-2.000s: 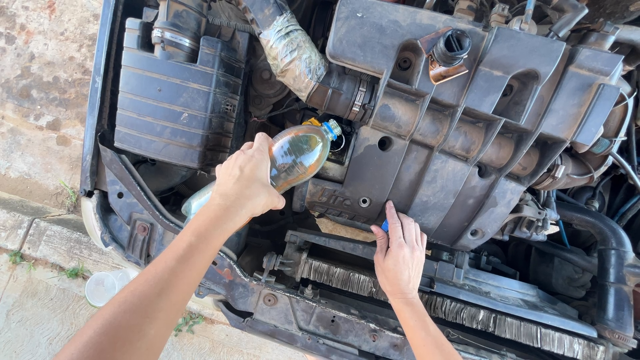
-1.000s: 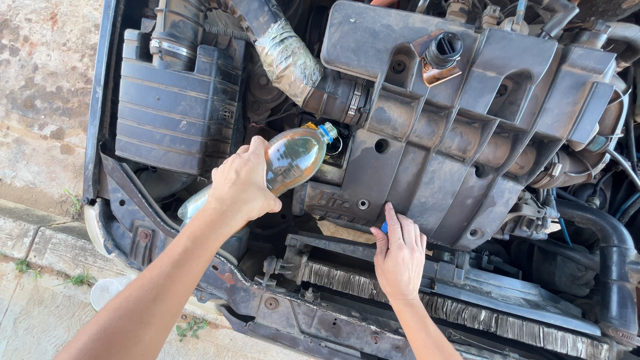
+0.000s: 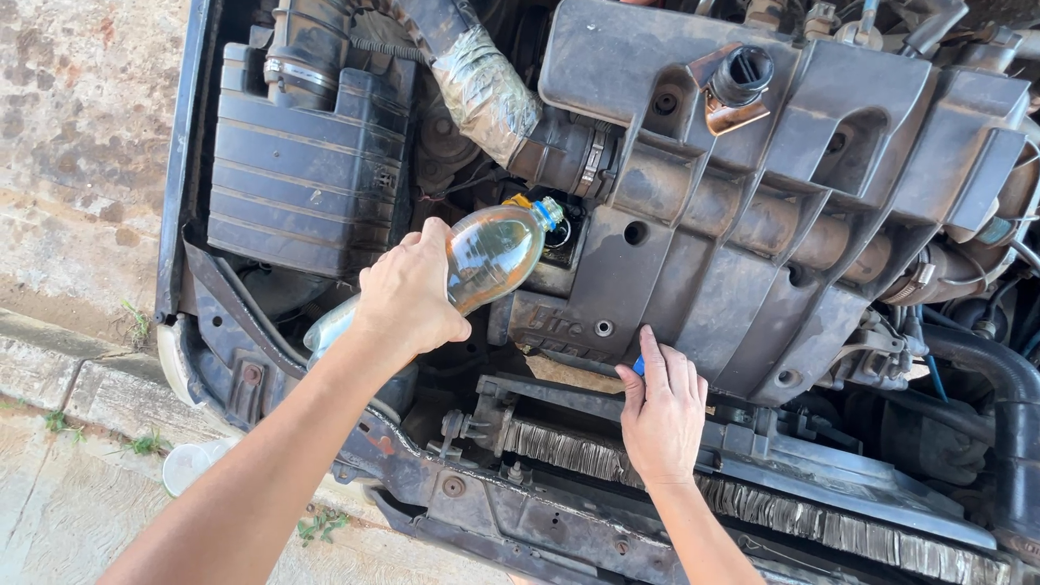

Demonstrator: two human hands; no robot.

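My left hand (image 3: 414, 296) is closed around a clear plastic bottle (image 3: 497, 252) that lies tilted, its mouth pointing up and right over an opening beside the engine cover. Amber-brown liquid shows inside it. A yellow-orange part (image 3: 520, 200) sits by the bottle's neck. My right hand (image 3: 668, 398) rests at the lower edge of the black plastic engine cover (image 3: 682, 276), with a small blue object (image 3: 639, 366), seemingly a bottle cap, between thumb and fingers. Whether liquid is flowing from the bottle cannot be told.
At the left stands a black air filter box (image 3: 301, 175). A tape-wrapped hose (image 3: 491, 97) runs above the bottle. An open oil filler neck (image 3: 741, 75) rises from the cover. The radiator (image 3: 569, 451) and front frame lie below. A white plastic cup (image 3: 187, 467) is on the pavement.
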